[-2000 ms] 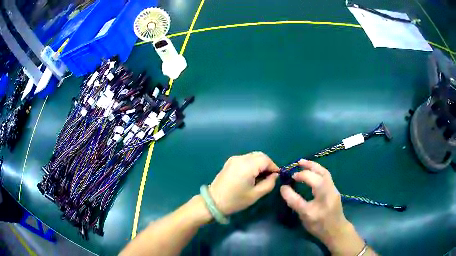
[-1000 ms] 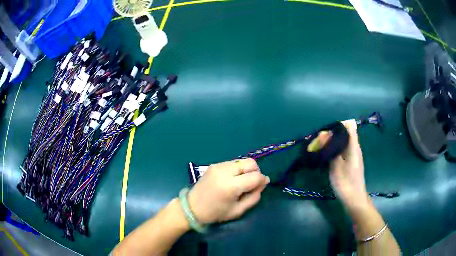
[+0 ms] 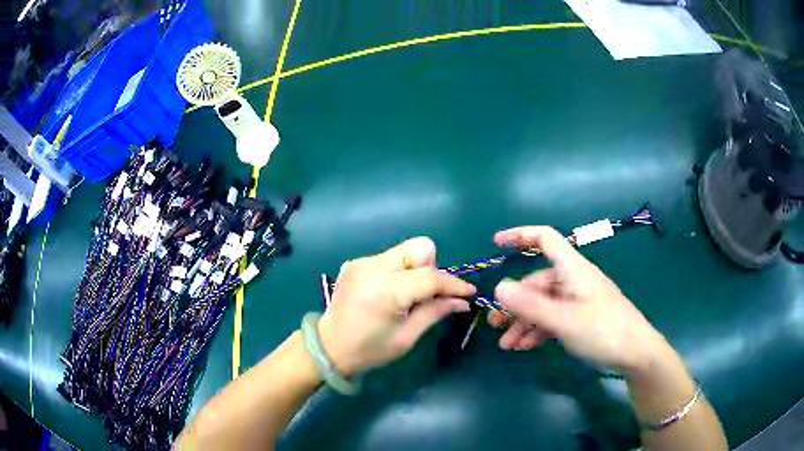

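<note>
The wire harness point(image 3: 477, 265) runs across the bench in front of me, with a white label point(image 3: 592, 232) and a dark connector point(image 3: 641, 218) at its right end. A connector edge shows at its left end beside my left hand point(image 3: 388, 304). My left hand is closed on the harness near its middle. My right hand point(image 3: 564, 299) is just right of it, fingers spread around the harness and its branch; whether they touch the wires is unclear. A thin strip hangs below the harness between the hands. The tape roll cannot be made out.
A large harness pile point(image 3: 150, 299) lies at left. Behind it are a blue bin point(image 3: 132, 106) and a cream handheld fan point(image 3: 231, 106). A white sheet point(image 3: 648, 31) lies at the far right, and a grey machine point(image 3: 749, 207) stands at right.
My right hand no longer holds the black tape roll seen a second ago; it has moved in left beside my left hand, with fingers spread. The camera view has shifted.
</note>
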